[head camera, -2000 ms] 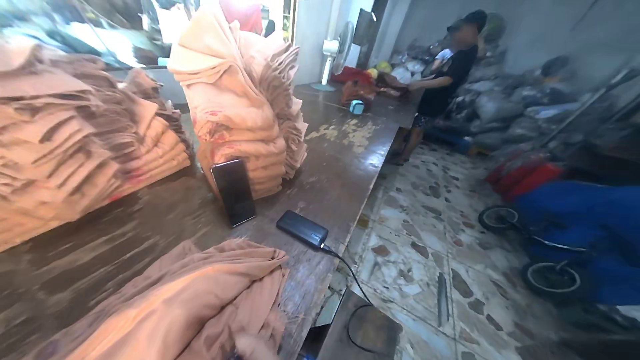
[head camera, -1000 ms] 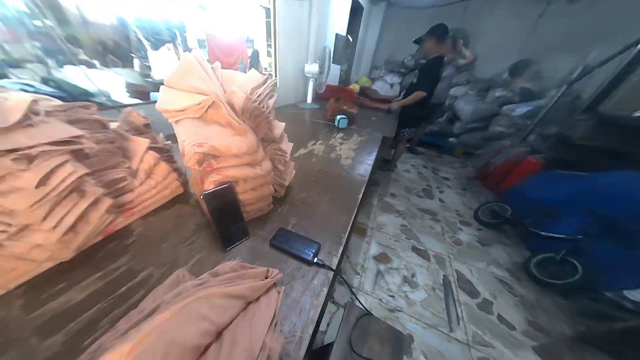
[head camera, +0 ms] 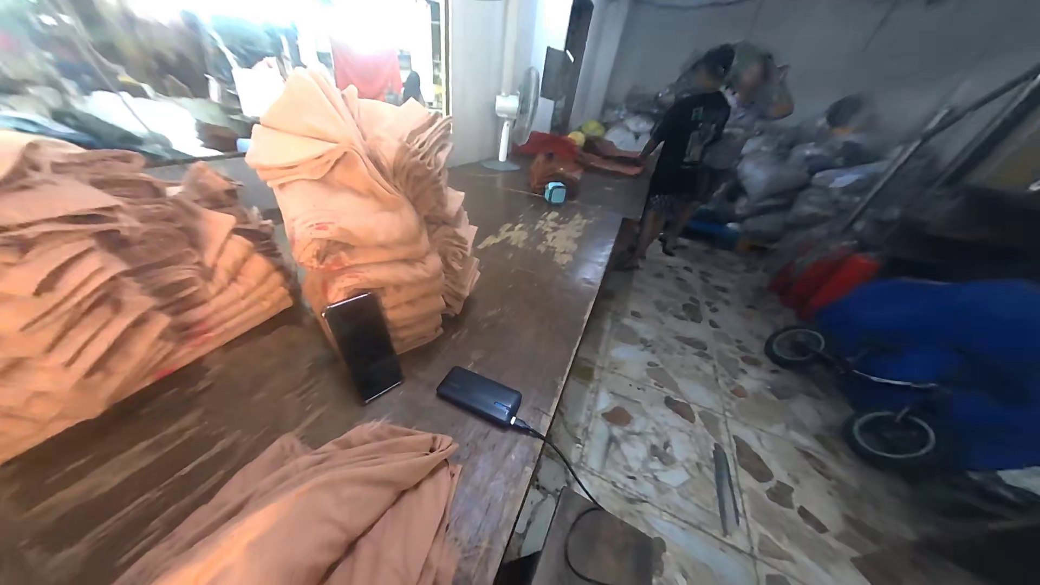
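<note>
Neither my left hand nor my right hand shows now. A loose bundle of orange-brown cloth (head camera: 325,512) lies at the near edge of the wooden table (head camera: 520,284). Beyond it a smartphone (head camera: 363,345) with a dark screen leans upright against a tall stack of folded cloth (head camera: 366,219). Another wide pile of folded cloth (head camera: 106,284) fills the left side. To the right of the phone, a dark power bank (head camera: 479,396) lies flat, with a black cable (head camera: 569,463) plugged in and hanging over the table's edge.
Farther along the table are a small teal object (head camera: 555,192), red cloth (head camera: 552,158) and a white fan (head camera: 508,122). A person in dark clothes (head camera: 686,138) stands by the far end. Filled bags (head camera: 772,175) are heaped behind. A wheeled item under blue cover (head camera: 934,349) stands right; a dark stool-like surface (head camera: 597,540) is below.
At the bottom edge, a fingertip seen on the near cloth two seconds ago is out of view. The person at the far end has shifted posture. The view has turned slightly.
</note>
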